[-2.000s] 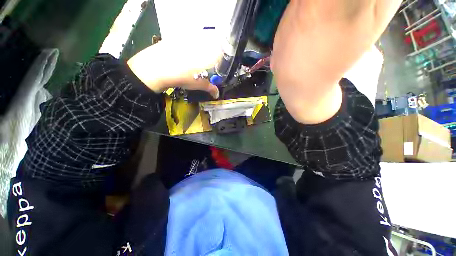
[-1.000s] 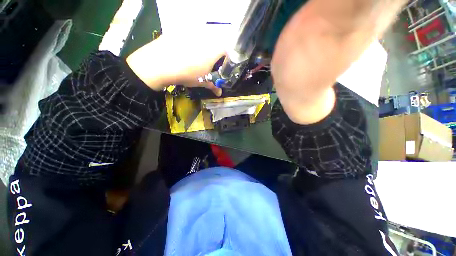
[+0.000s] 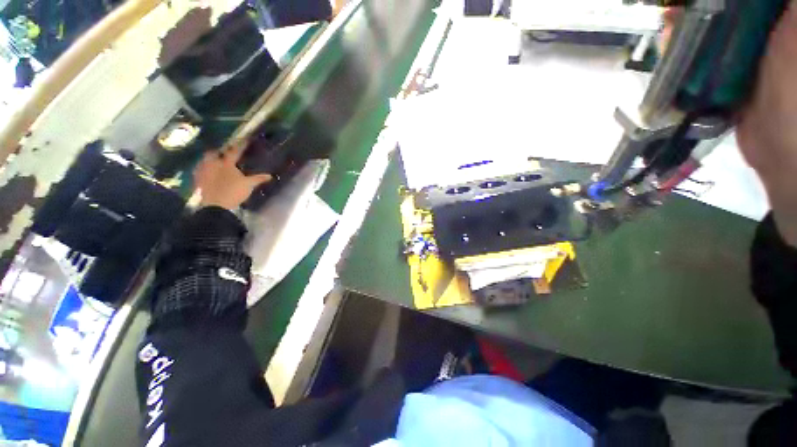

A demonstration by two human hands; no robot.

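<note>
A black socket housing (image 3: 498, 214) with a row of three round recesses lies on the yellow-and-black fixture (image 3: 428, 284). Whitish padding (image 3: 507, 269) shows at the fixture's near side. My left hand (image 3: 223, 179) is over the conveyor at the left, fingers spread at the end of another dark housing (image 3: 275, 157); whether it grips is unclear. My right hand, at the upper right edge, is mostly cut off and hidden by the dark green and silver screwdriver (image 3: 721, 74), which it holds. The tool's blue-collared nozzle (image 3: 597, 189) is just off the housing's right end.
Black housings (image 3: 109, 218) stand left of the conveyor (image 3: 358, 109). A pale sheet (image 3: 293, 240) lies on the conveyor beside my left hand. White paper (image 3: 489, 122) lies behind the fixture on the dark green bench (image 3: 664, 297). A pale rail (image 3: 349, 231) separates bench and conveyor.
The view has swung left. My left hand has left the fixture and reached out to the conveyor. The screwdriver has moved right, off the housing, which now shows fully on the fixture.
</note>
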